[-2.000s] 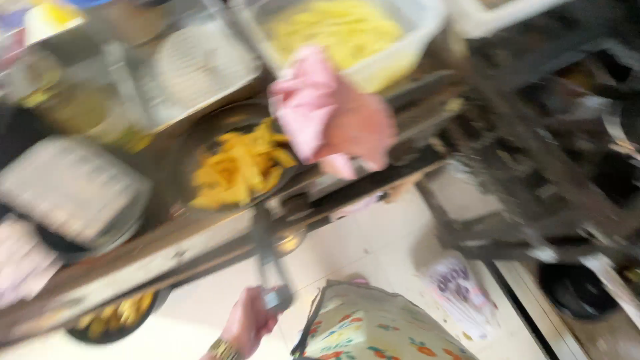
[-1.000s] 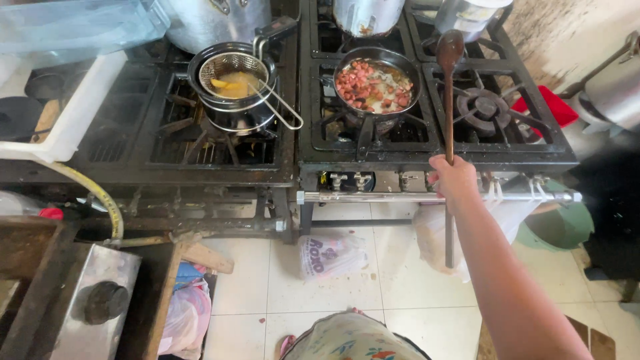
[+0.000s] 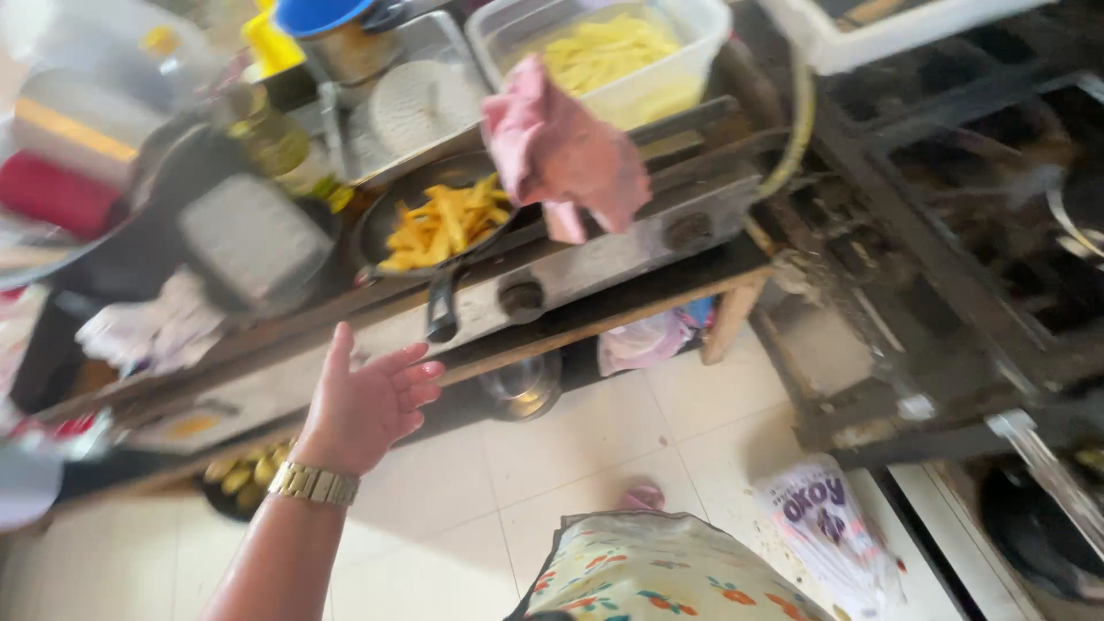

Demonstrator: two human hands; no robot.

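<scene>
My left hand (image 3: 366, 405), with a gold-coloured watch band (image 3: 315, 483) at its wrist, is held palm up with its fingers apart and nothing in it. It is just below and left of the black handle (image 3: 442, 310) of a frying pan, and I see no contact between them. Fried potato strips (image 3: 448, 220) lie in that pan. A pink cloth (image 3: 561, 147) hangs to the right of the pan, over the edge of the counter stove (image 3: 595, 263). Behind the cloth stands a clear plastic tub (image 3: 711, 52) of pale cut potatoes (image 3: 608, 52). My right hand is out of view.
A metal tray (image 3: 466, 43) holds a white perforated piece (image 3: 423, 103). An oil bottle (image 3: 267, 134) and a blue-rimmed container (image 3: 319, 13) stand behind the pan. At the right is a black gas range (image 3: 957, 216). A printed plastic bag (image 3: 828, 526) lies on the tiled floor.
The view has swung from the range back to the counter. A second ago a hand held a wooden spoon upright at the range; neither shows now. Two seconds ago a hand was below the pan handle, apparently with tongs.
</scene>
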